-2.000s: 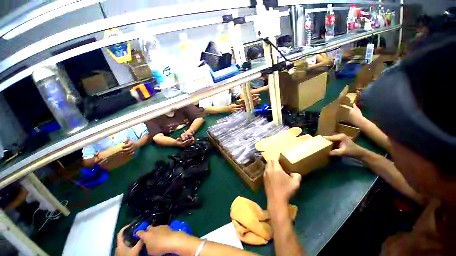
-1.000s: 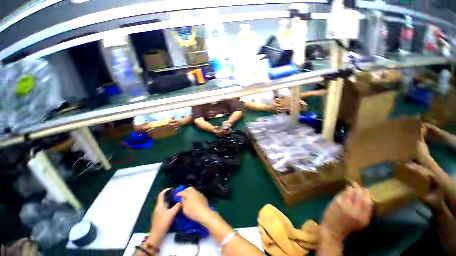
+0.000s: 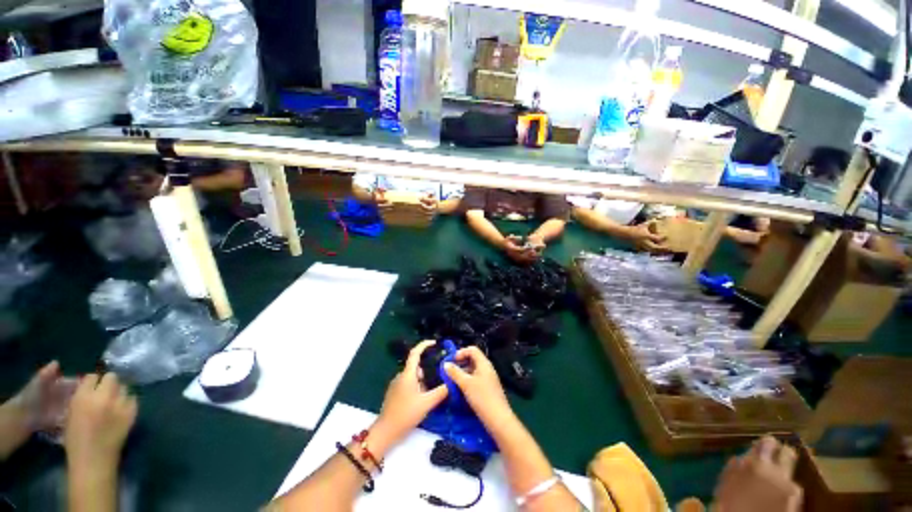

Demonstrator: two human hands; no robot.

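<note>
My left hand (image 3: 408, 394) holds a small black object, mostly hidden by my fingers, low in the middle of the view. My right hand (image 3: 480, 383) presses a bright blue cloth (image 3: 462, 426) against it; the cloth hangs down below my hands. A coiled black cable (image 3: 458, 458) with a thin plug end lies on the near white sheet (image 3: 385, 487), just under my hands. A round dark device with a pale flat face (image 3: 229, 374) stands on the left white sheet (image 3: 310, 335).
A tangled black adapter pile (image 3: 490, 310) lies beyond my hands. A cardboard tray (image 3: 640, 400) of bagged clear parts is at right, with a tan cloth (image 3: 627, 480) nearer. Clear bags (image 3: 170, 340) lie left. Neighbours' hands work on both sides. A raised shelf (image 3: 480, 165) crosses above.
The view has swung left, so the table items appear further right. The round device and left bags show more fully. My hands still hold the black object and blue cloth; the cable now shows clearly.
</note>
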